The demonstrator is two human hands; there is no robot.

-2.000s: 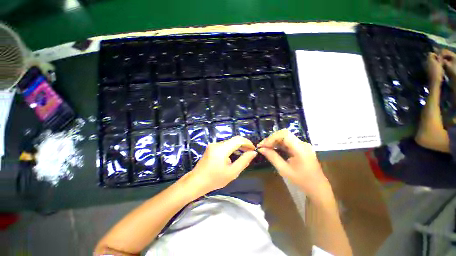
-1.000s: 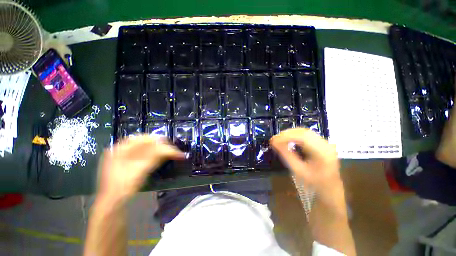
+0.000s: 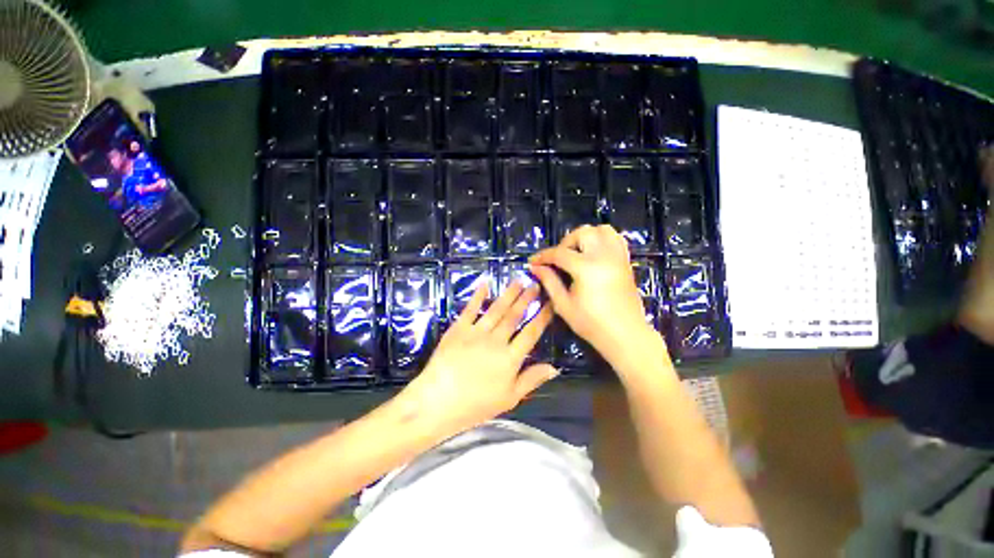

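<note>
A large shiny black compartment tray (image 3: 409,213) lies on the dark green bench in front of me, with three rows of rectangular pockets. My left hand (image 3: 485,349) rests flat with fingers spread over the bottom-row pockets near the middle; it holds nothing that I can see. My right hand (image 3: 589,278) is just right of it, thumb and index fingertips pinched together at the top edge of a bottom-row pocket. Whether a small piece is between those fingertips is too small to tell. A white sheet (image 3: 798,229) with rows of tiny marks lies right of the tray.
A pile of small white loop-like pieces (image 3: 150,308) lies left of the tray. Behind it are a lit smartphone (image 3: 136,180) and a round fan (image 3: 38,82). A black cable (image 3: 74,371) lies at the left. Another black tray (image 3: 926,164) and a person's arm (image 3: 981,283) are at the right.
My hands were apart over the tray's front edge and are now close together over its middle. My left hand has moved right and spread flat; my right hand has moved up and left. The phone picture has changed.
</note>
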